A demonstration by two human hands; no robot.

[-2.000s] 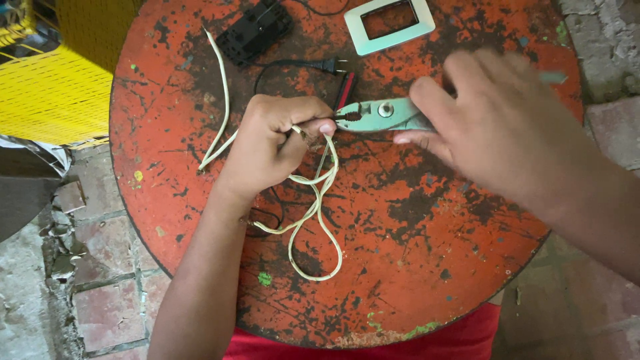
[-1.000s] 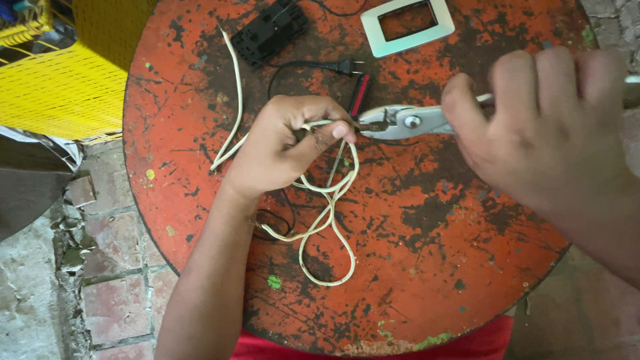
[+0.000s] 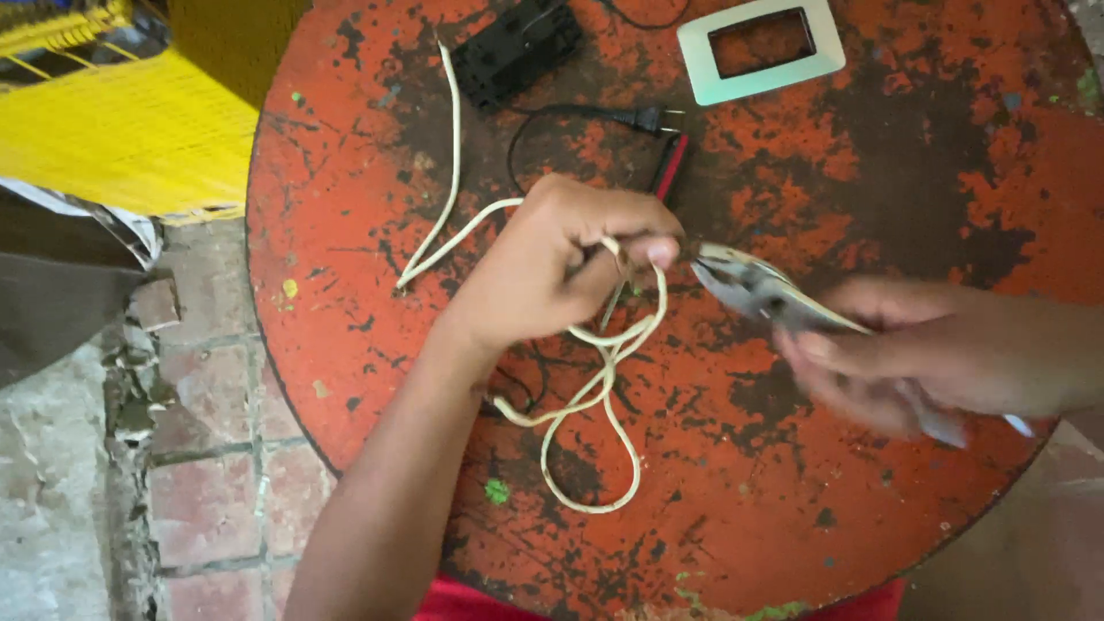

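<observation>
Pinched between the thumb and fingers of my left hand [image 3: 569,259] is a cream-coloured electrical cable [image 3: 634,466], which hangs in loops onto the table below the hand. My right hand [image 3: 914,354], blurred, is closed around metal pliers [image 3: 746,289]; their jaws point at my left fingertips, and whether they touch the cable I cannot tell. A light strip, perhaps cable, runs along the pliers. Another cream cable length [image 3: 454,147] lies bent to the left of my left hand.
The round, worn red table [image 3: 690,535] holds a black socket block [image 3: 517,52], a black two-pin plug [image 3: 642,118], a red-and-black object [image 3: 671,164] partly behind my left hand, and a pale wall-plate frame [image 3: 703,65]. Yellow woven material [image 3: 129,129] stands at left.
My right hand has moved down toward the table's near side, and the pliers have turned so that their jaws point up and left. My left hand keeps its pinch on the cable.
</observation>
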